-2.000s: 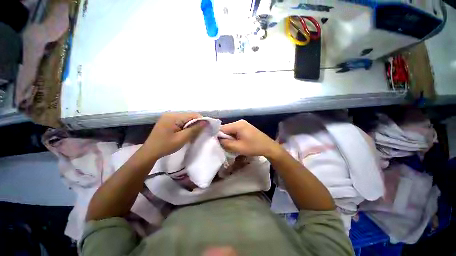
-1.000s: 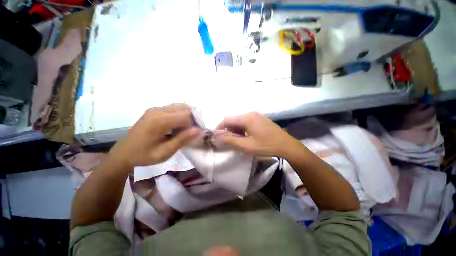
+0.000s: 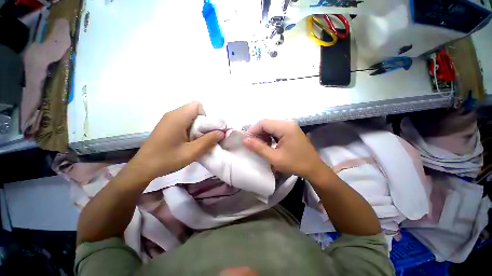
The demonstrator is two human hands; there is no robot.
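A pink and white garment piece [image 3: 237, 164] is bunched between my hands at the table's front edge and hangs over my lap. My left hand [image 3: 175, 137] grips the gathered cloth, with the thumb pressed on it. My right hand [image 3: 283, 143] pinches the cloth's edge between thumb and fingers. The fingertips are close together, and parts of the fingers are hidden by cloth and shadow.
On the white table [image 3: 145, 70] are a phone [image 3: 335, 64], yellow and red scissors [image 3: 322, 36], blue snips [image 3: 393, 64] and a red item [image 3: 442, 70]. The sewing machine [image 3: 388, 29] stands behind. Cloth bundles [image 3: 372, 167] lie at right over a blue basket [image 3: 412, 250].
The cloth has been turned and bunched up in my left hand, and its free corner hangs further right. My right hand has shifted slightly right. The view has tilted a little.
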